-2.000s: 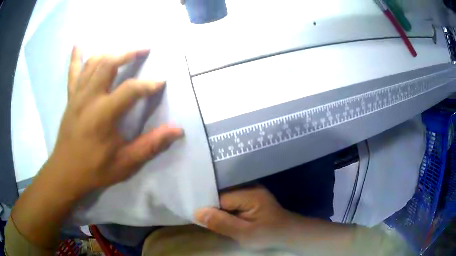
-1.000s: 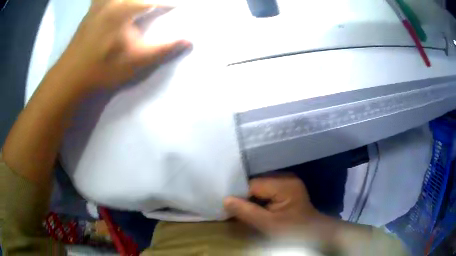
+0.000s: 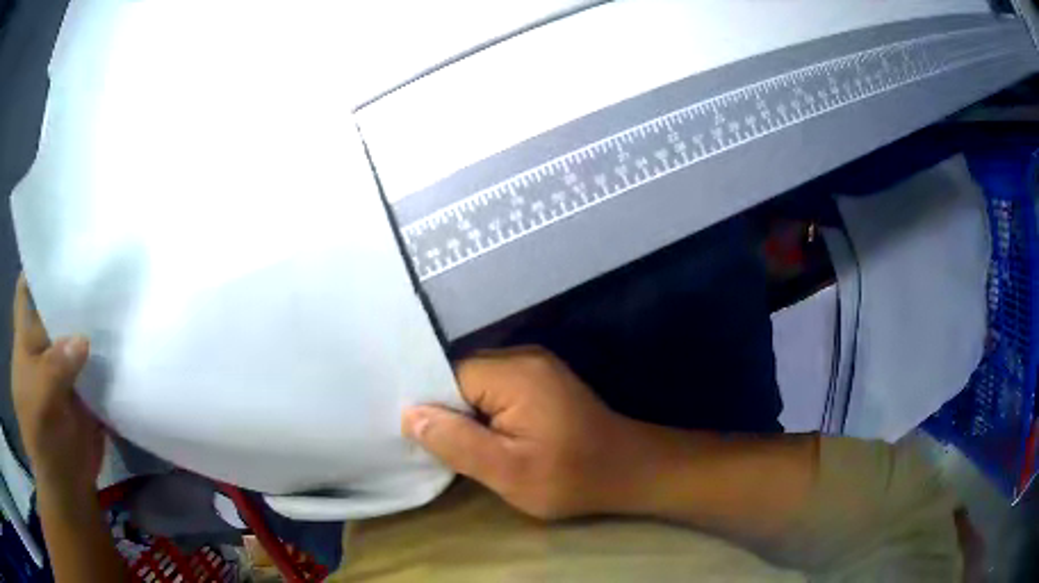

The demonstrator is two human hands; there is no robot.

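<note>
A white fabric panel (image 3: 262, 262) lies over the left part of the white table and hangs over its front edge towards my lap. Its right edge shows a thin dark line and crosses the ruler strip. My left hand (image 3: 57, 399) grips the panel's left edge at the far left, thumb on top, fingers hidden beneath. My right hand (image 3: 536, 433) pinches the panel's lower right corner, just below the table's front edge, thumb on top.
A white-printed ruler (image 3: 621, 165) runs along the grey table edge (image 3: 638, 245). White cloth with a dark band (image 3: 911, 296) hangs at the right beside a blue crate (image 3: 1008, 308). A red basket (image 3: 188, 560) is at the lower left, below the panel.
My left hand has moved from on top of the panel down to its left edge and taken hold. My right hand still holds the corner. The red and green tools have left the view.
</note>
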